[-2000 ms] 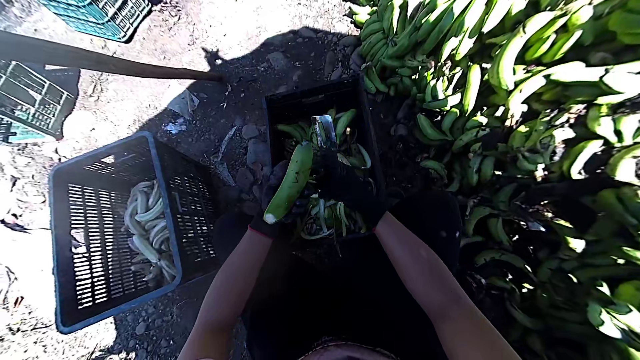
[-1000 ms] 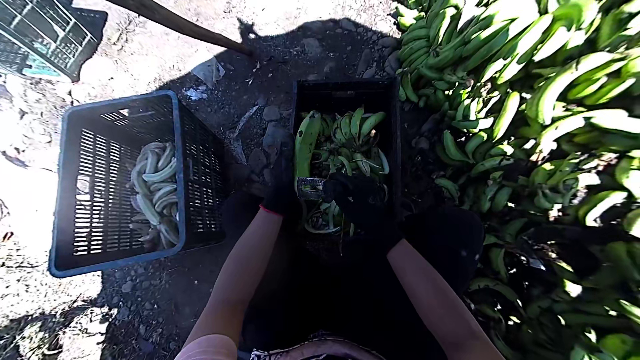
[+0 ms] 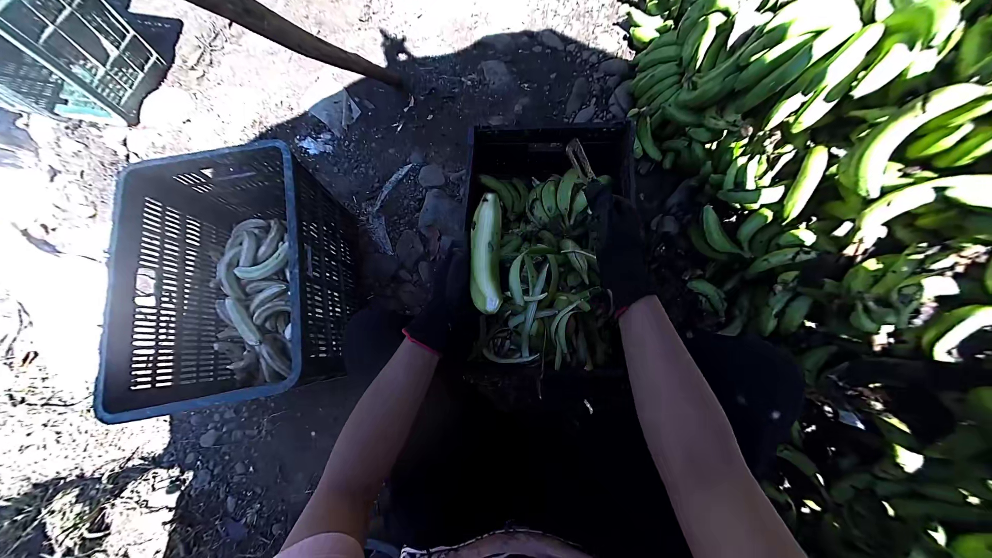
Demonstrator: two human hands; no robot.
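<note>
My left hand, in a dark glove with a red cuff edge, is at the left side of a black crate. It holds a green plantain upright along its edge, one end cut pale; the fingers are mostly hidden. Inside the crate lie small green bananas and long strips of green peel. My right hand, also dark-gloved, is at the crate's right side. A brown, stick-like piece shows by its fingertips; whether it is gripped cannot be made out in the shadow.
On the left, a blue-rimmed plastic crate holds peeled-looking plantains. A large heap of green bananas fills the right. A wooden pole slants in from the top, near a greenish crate. Stones lie between the two near crates.
My right hand has moved from the middle of the black crate to its right side. The metal-looking tool seen near my hands earlier is no longer plainly visible.
</note>
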